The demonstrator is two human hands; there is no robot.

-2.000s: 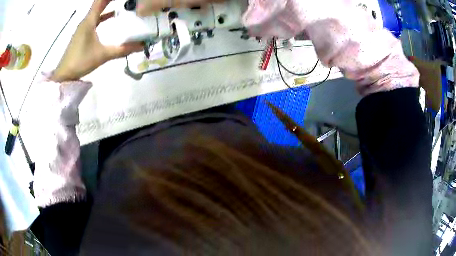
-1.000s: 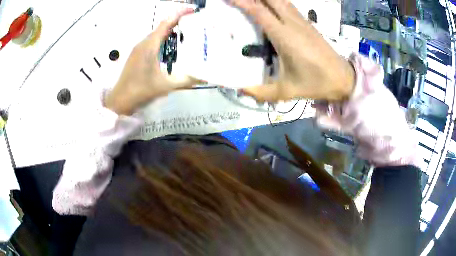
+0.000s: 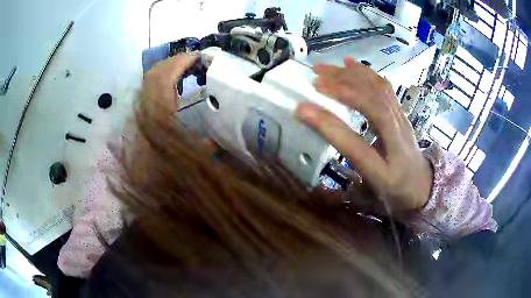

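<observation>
The white head cover (image 3: 241, 119) with blue lettering is in the middle, tilted, at the end of the sewing machine head. My left hand (image 3: 160, 93) is at the cover's left end, its fingertips by dark metal parts; hair hides its lower part. My right hand (image 3: 378, 134) lies over the cover's right side, fingers spread, fingertips on or close to its top edge. The thumb is hidden. Behind the cover, the open mechanism (image 3: 265, 46) shows metal links and round parts. A short dark cylinder (image 3: 336, 174) sticks out at the cover's lower right.
The white table (image 3: 35, 192) bears dark discs (image 3: 105, 100) and two short dark bars (image 3: 75, 138) at left. A long thin rod or cord (image 3: 36, 87) curves along the far left. The white machine body (image 3: 387, 55) extends to the upper right. Hair hides the lower middle.
The view has swung, now showing the cover's lettered face and the mechanism behind it. My right hand's fingers have spread over the cover. The red-handled item at far left has left view.
</observation>
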